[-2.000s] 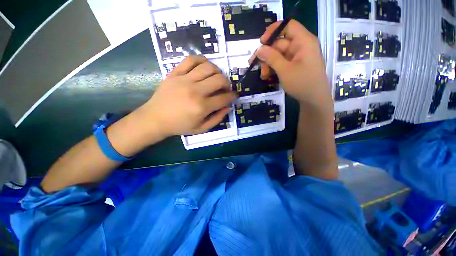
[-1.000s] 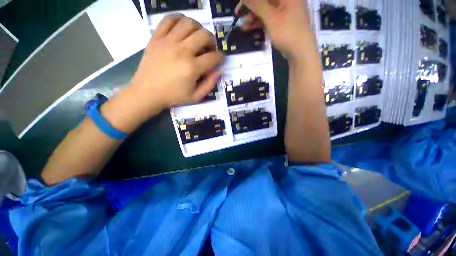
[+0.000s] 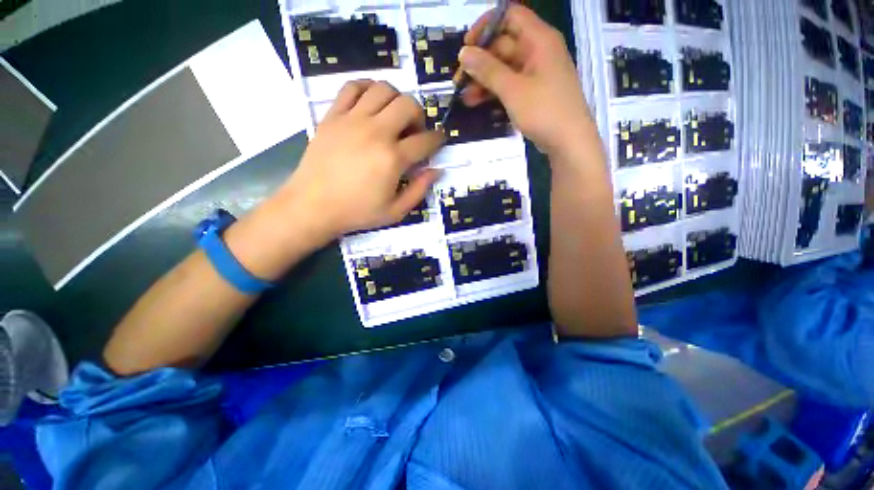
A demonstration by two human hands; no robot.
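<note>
A white blister tray with two columns of black circuit boards lies in front of me. My right hand holds dark tweezers, tips pointing down-left at the left end of a circuit board in the right column. My left hand rests over the left column, fingertips at that board's left edge; its fingers are bent and partly apart, and whether they hold anything cannot be seen. It covers parts of the boards beneath.
A grey-brown liner sheet with a white end lies left of the tray, another liner piece at far left. A round fan stands at the left edge. More board trays and stacked trays stand at right.
The view has shifted. The tweezers have moved from a lower board two seconds ago to the left end of a board higher in the right column. Both hands stay over the tray.
</note>
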